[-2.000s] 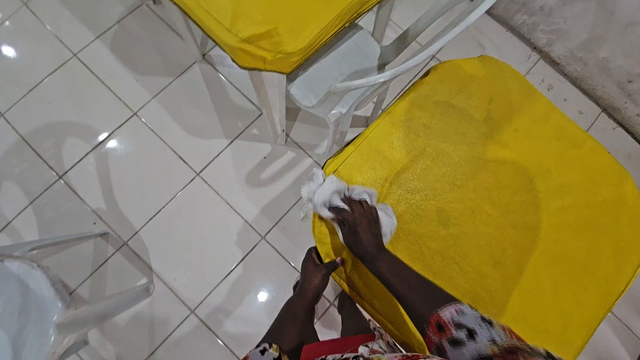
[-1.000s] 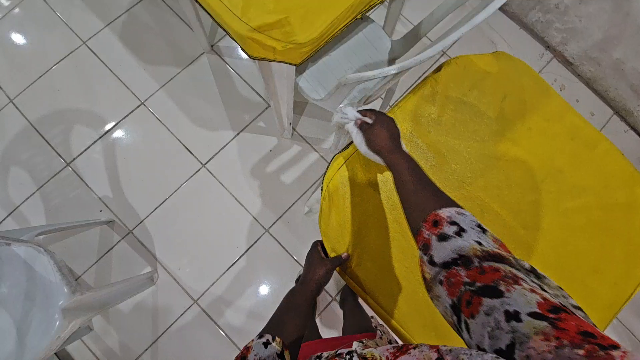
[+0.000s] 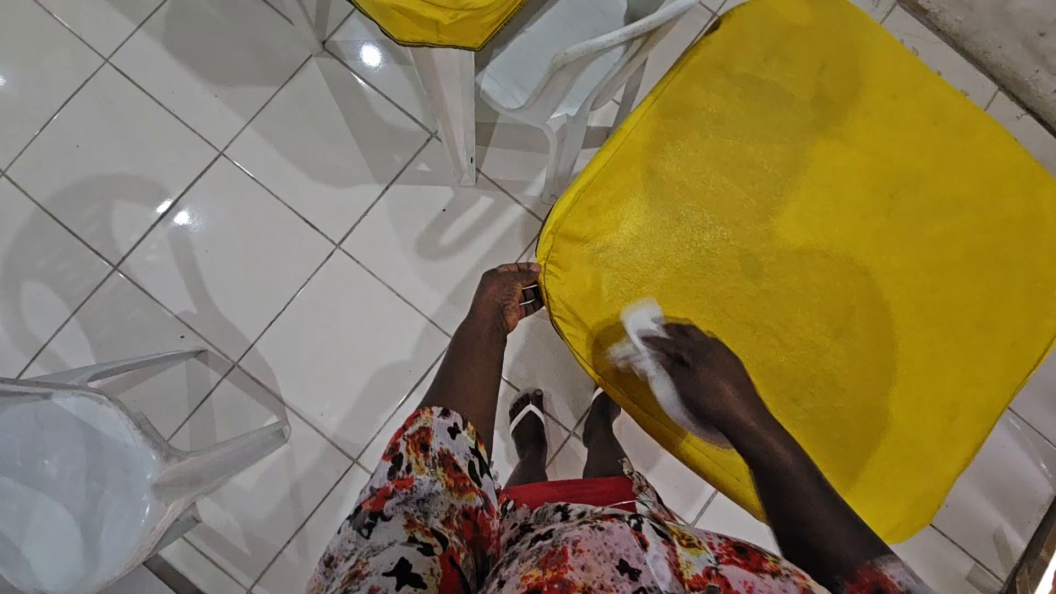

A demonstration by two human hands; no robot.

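A yellow fabric-like cover point(image 3: 792, 190) with a seamed edge lies over a table top on the right. My right hand point(image 3: 701, 371) holds a crumpled white cloth point(image 3: 648, 342) over the cover's near left part; hand and cloth are slightly blurred. My left hand point(image 3: 511, 293) is at the cover's left corner, its fingertips pinching the seamed edge. Damp-looking darker patches or shadows show on the cover; I cannot tell which.
A white plastic chair point(image 3: 74, 487) stands at the lower left. Another white plastic chair point(image 3: 569, 74) is beside a second yellow-covered table point(image 3: 445, 21) at the top. Glossy white tiles point(image 3: 330, 330) make the floor. A rough wall point(image 3: 1006, 41) is at the upper right.
My right hand has moved with the white cloth from the cover's left edge toward its near side. My left hand has shifted along the edge to the left corner.
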